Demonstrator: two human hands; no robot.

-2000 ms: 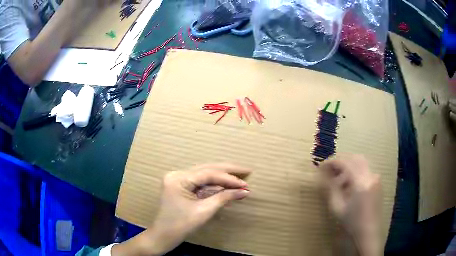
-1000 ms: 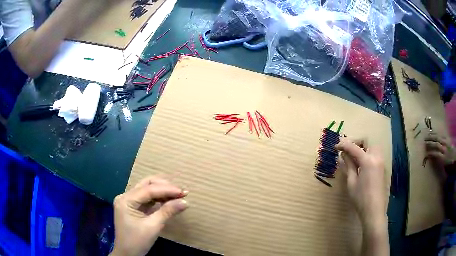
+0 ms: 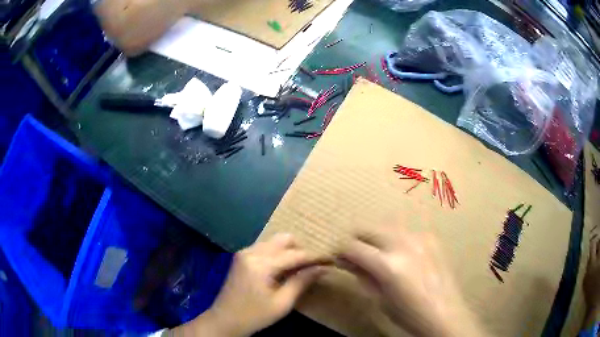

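My left hand (image 3: 266, 286) and my right hand (image 3: 404, 266) meet fingertip to fingertip over the lower left of the cardboard sheet (image 3: 349, 158). The left fingers are pinched, with a thin dark reddish line at their tips. The right hand is blurred, and its fingertips hide what may be between them. Red wire pieces (image 3: 445, 189) lie in a small fanned group mid-board. Black sleeved pieces (image 3: 507, 242) lie side by side in a block at the right, with one askew at its lower end and two green pieces (image 3: 522, 210) at its top.
Blue-handled tool (image 3: 418, 74) and clear bags (image 3: 506, 85), one with red parts (image 3: 559, 148), lie behind the board. White wad (image 3: 191, 104), black-handled tool (image 3: 128, 103) and loose scraps (image 3: 322, 100) lie left. Blue bin (image 3: 85, 257) is lower left. A person's arm (image 3: 138, 23) is at top.
The view has swung left, so the board appears farther right. My right hand has left the black block and come to my left hand. The left fingertips showed a red piece earlier.
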